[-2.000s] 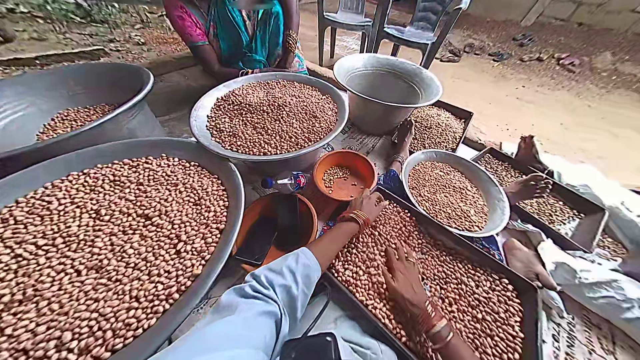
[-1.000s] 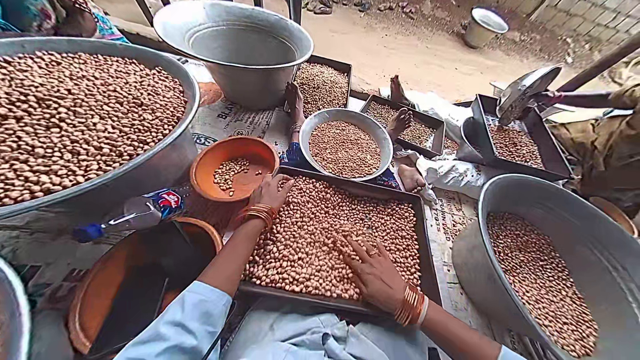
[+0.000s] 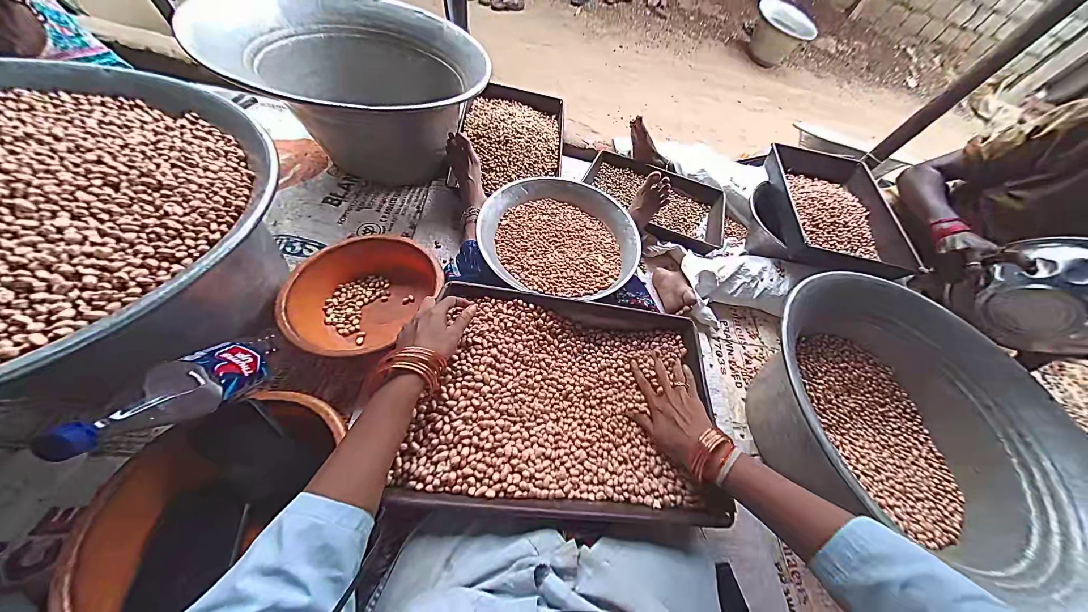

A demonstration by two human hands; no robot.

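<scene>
A dark metal tray (image 3: pixel 561 508) filled with brown nuts or seeds (image 3: pixel 544 408) lies before me. My left hand (image 3: pixel 435 330), with bangles at the wrist, rests at the tray's upper left corner, fingers bent over the rim; whether it pinches a nut cannot be told. My right hand (image 3: pixel 674 410) lies palm down with spread fingers on the nuts at the tray's right side. Left of the tray, near my left hand, stands an orange bowl (image 3: pixel 293 293) with a small heap of paler nuts. A round metal basin (image 3: pixel 486 234) of nuts touches or nearly touches the tray's far edge.
Large metal basins of nuts stand at left (image 3: pixel 263 183) and right (image 3: pixel 790 340); another basin (image 3: pixel 382 136) is behind. A plastic bottle (image 3: pixel 170 395) lies above an orange tub (image 3: pixel 93 527) holding dark objects. Other people's feet are beyond; a person at right holds a metal pan (image 3: pixel 1037 297).
My left hand was over the orange bowl's near side two seconds ago and is now at the tray's corner. My right hand stays on the nuts. The view has swung right.
</scene>
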